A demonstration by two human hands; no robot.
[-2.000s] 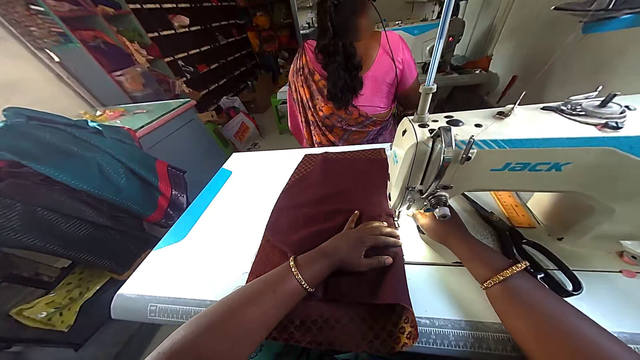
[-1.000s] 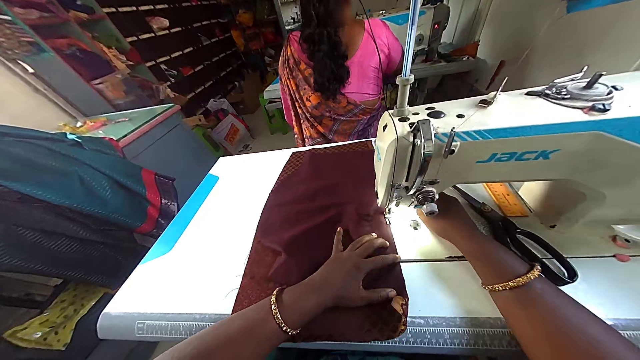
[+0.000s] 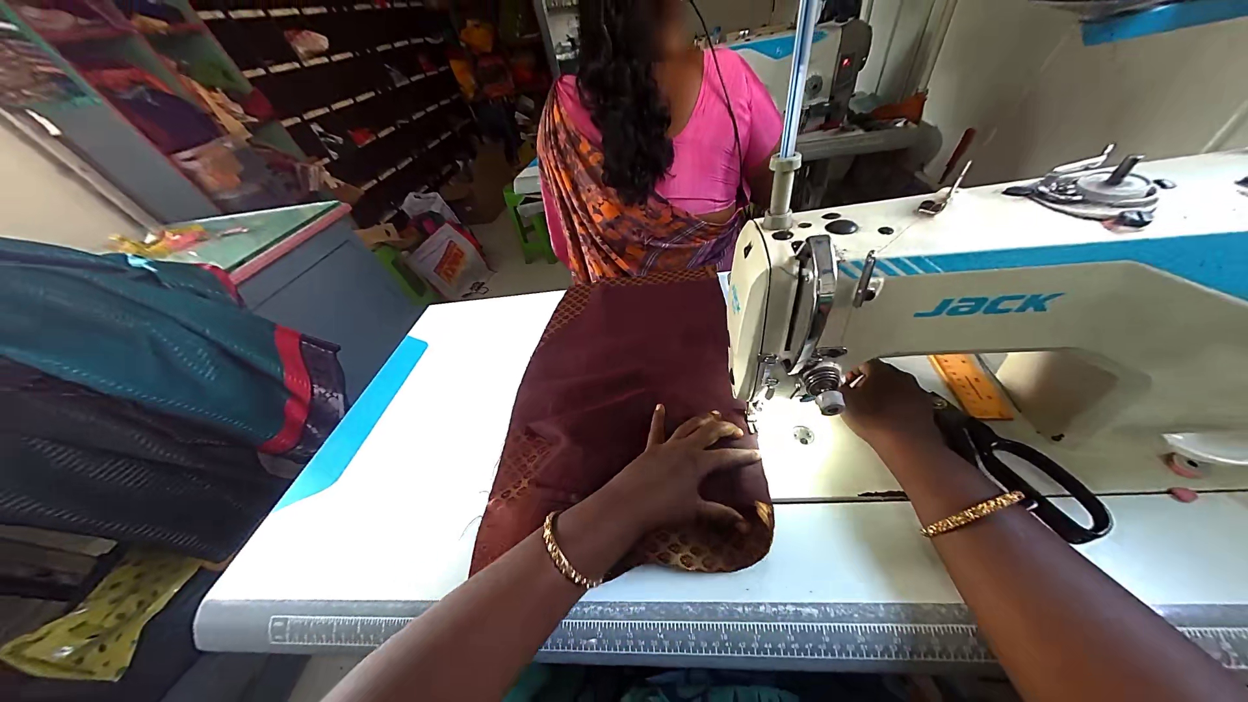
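Observation:
A maroon fabric piece with gold-patterned edges (image 3: 624,361) lies flat on the white sewing table, its right edge beside the needle area of a Jack sewing machine (image 3: 985,283). My left hand (image 3: 682,478) rests palm down on the cloth with its fingers spread, just left of and nearer than the presser foot (image 3: 752,417). Behind the machine head, to the right of the needle, is my right hand (image 3: 885,405); its fingertips are partly hidden by the tension dial (image 3: 824,378), and whether they hold anything is unclear. The machine's lamp lights the needle plate (image 3: 801,435).
Black-handled scissors (image 3: 1048,487) lie beside my right wrist, with an orange ruler (image 3: 973,385) behind them. Teal and dark cloth (image 3: 127,341) hangs at the left. A person in pink (image 3: 707,146) is beyond the table. A measuring scale (image 3: 780,639) runs along the front edge.
The near part of the fabric has moved forward, away from the table's front edge, with my left hand still on it. My right hand remains behind the machine head.

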